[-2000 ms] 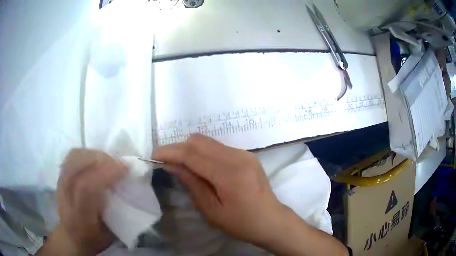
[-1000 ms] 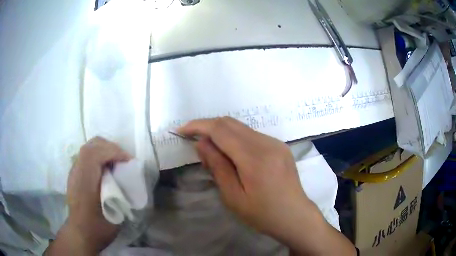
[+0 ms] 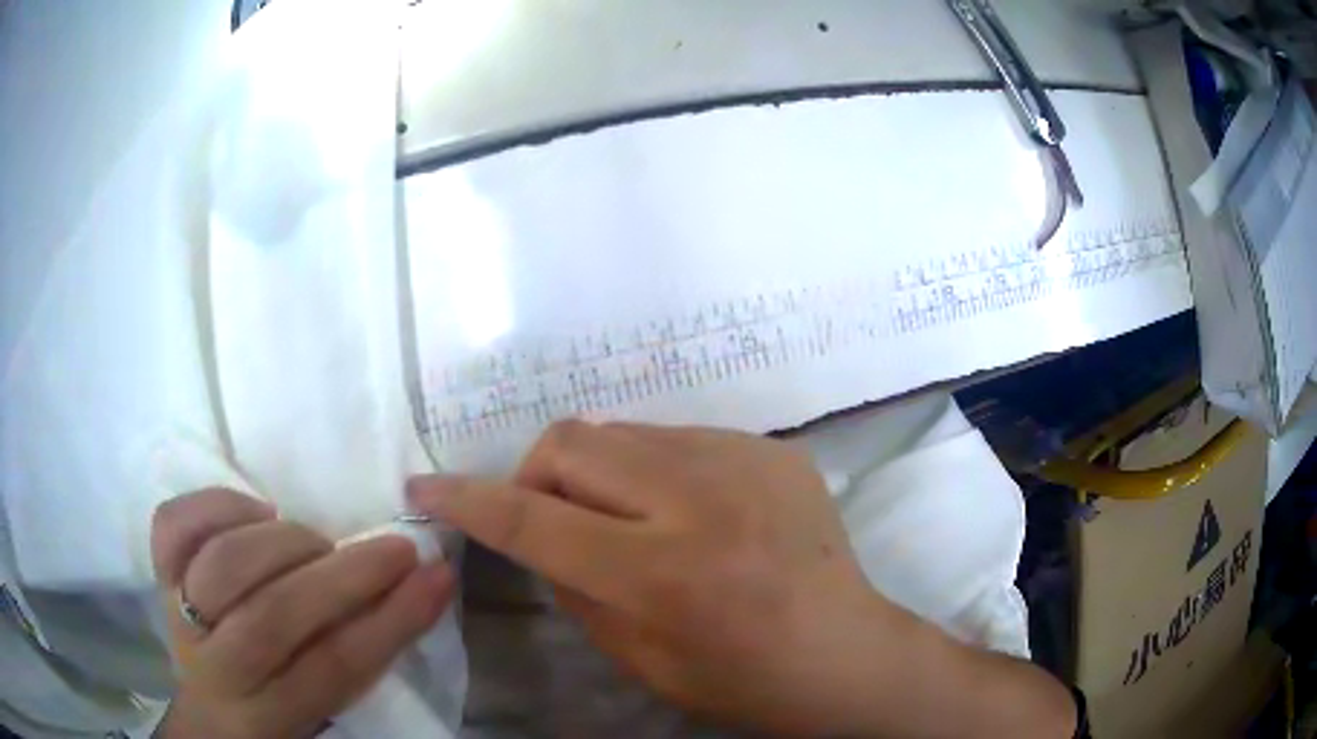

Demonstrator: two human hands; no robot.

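A white fabric piece [image 3: 296, 332] lies over the left part of the table and hangs over the front edge. My left hand [image 3: 296, 606], with a ring on one finger, pinches the cloth's edge near the table front. My right hand [image 3: 679, 556] holds a thin silver tool [image 3: 415, 518] between thumb and forefinger. Only a short piece of its shaft shows, at the pinched cloth just beside my left fingertips. Whether the tip is in the cloth is hidden.
Silver snips [image 3: 1018, 87] with a reddish curved end lie at the upper right. A printed ruler [image 3: 664, 361] runs along the table front. At right are a tray with papers [image 3: 1271, 260], a yellow bar [image 3: 1155, 477] and a brown carton [image 3: 1163, 578]. White cloth hangs below the table edge.
My right hand has moved left and down with the tool, from above the ruler to my left hand. My left hand has regripped the cloth, which was bunched. The view has shifted slightly.
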